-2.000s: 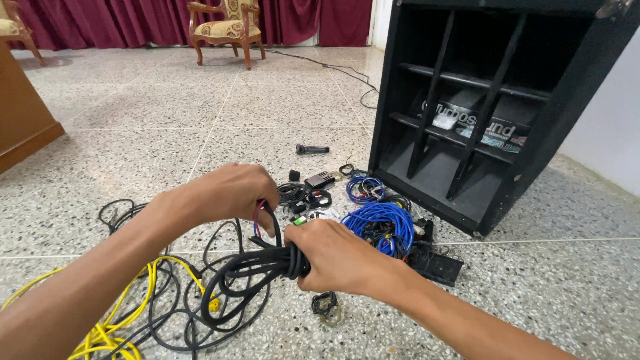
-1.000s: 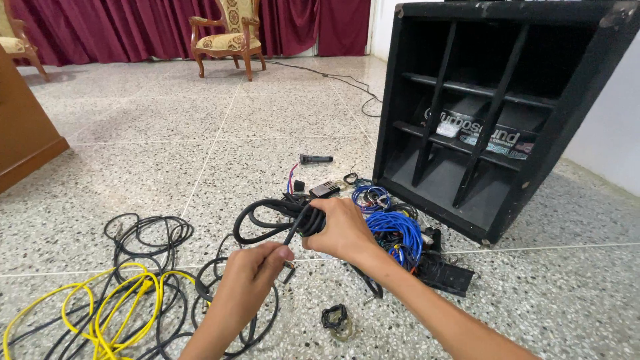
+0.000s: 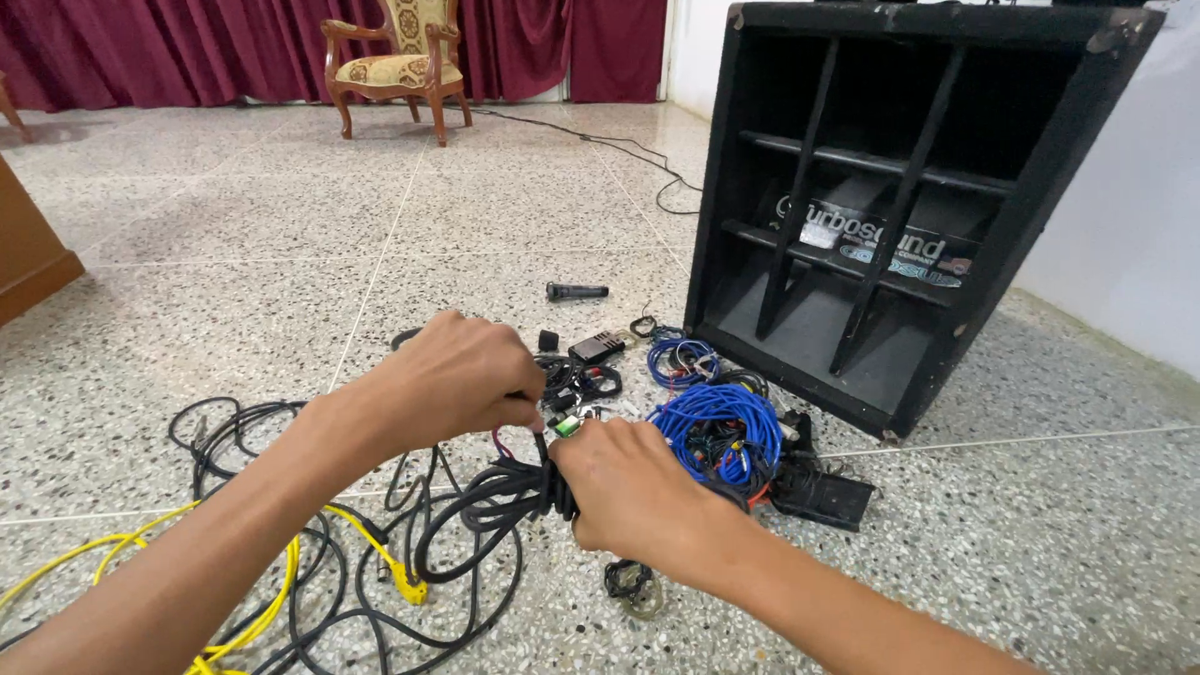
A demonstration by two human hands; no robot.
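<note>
My right hand [image 3: 628,487] grips a bundle of looped black cable [image 3: 492,506] around its middle. My left hand [image 3: 469,375] pinches a strand of the same cable just above the bundle, where turns wrap around the loops. Beyond my hands, a coil of blue cable [image 3: 750,412] lies on the floor with smaller cables, a small black device [image 3: 596,348] and a black box-like piece [image 3: 825,499] around it. A handheld microphone [image 3: 577,292] lies farther off. Yellow cable [image 3: 272,600] with a yellow connector [image 3: 410,583] and loose black cable [image 3: 319,572] spread at the lower left.
A black Turbosound speaker cabinet [image 3: 797,370] stands at the right, beside a white wall. A wooden armchair [image 3: 398,70] is at the back before a red curtain [image 3: 253,47]. A thin black cable [image 3: 600,138] runs along the floor; a wooden furniture edge [image 3: 37,281] is at far left.
Since one second ago, my left hand has moved from below the bundle to above it, still at the cable. The bundle in my right hand now hangs lower, its loops toward the lower left.
</note>
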